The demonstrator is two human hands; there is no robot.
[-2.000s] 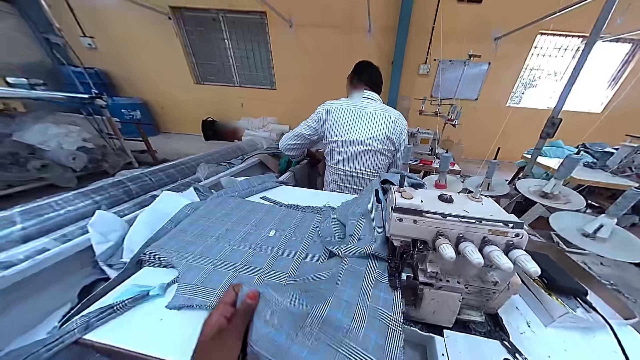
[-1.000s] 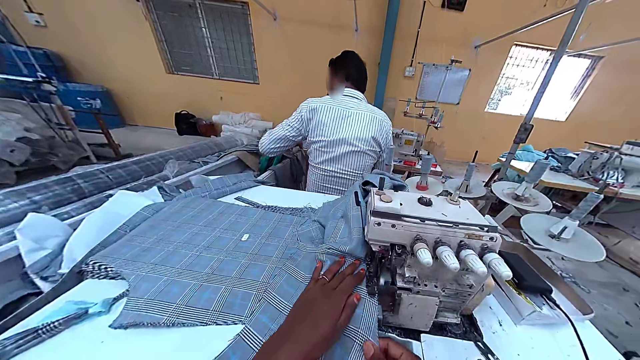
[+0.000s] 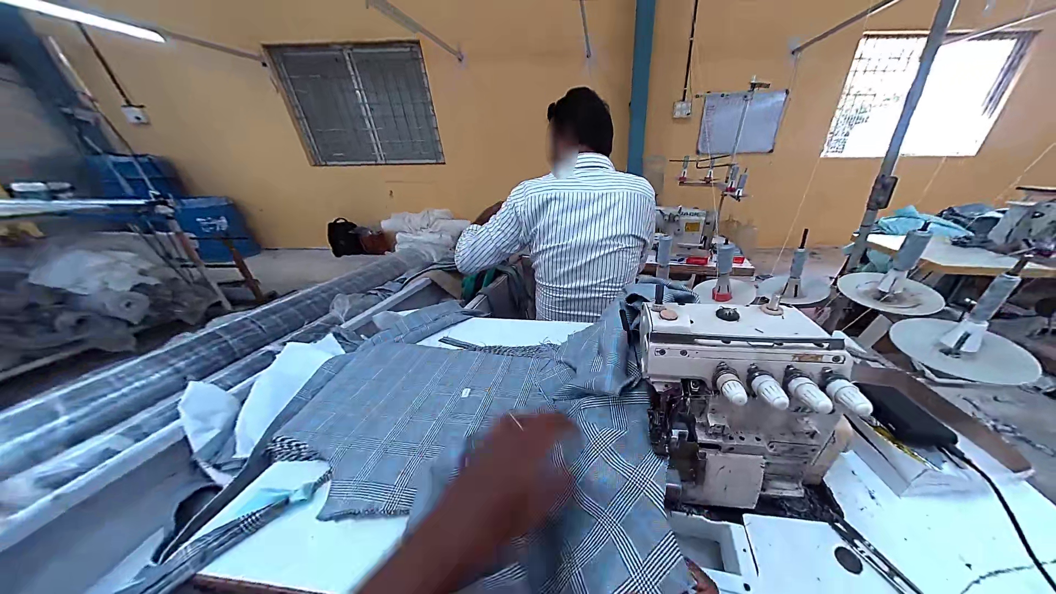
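Observation:
My left hand (image 3: 524,462), blurred by motion, is over the grey-blue checked fabric (image 3: 619,478) just left of the overlock sewing machine (image 3: 742,355); whether its fingers hold the cloth is unclear. Only a bit of my right hand (image 3: 700,577) shows at the bottom edge, beside the fabric below the machine. The cloth reaches the needle side of the machine, where a bunched part lies against it. A larger checked piece (image 3: 396,412) with a small white tag (image 3: 466,393) spreads over the white table (image 3: 363,540).
Fabric rolls (image 3: 247,346) run along the left, beside white cloth scraps (image 3: 280,388). A person in a striped shirt (image 3: 590,231) sits ahead, back turned. Thread cones on round stands (image 3: 965,351) stand at right. A black device (image 3: 903,417) with a cable lies right of the machine.
My left hand, flat on the cloth with fingers spread a second ago, has moved left of the machine and blurs. Less of my right hand shows at the bottom edge.

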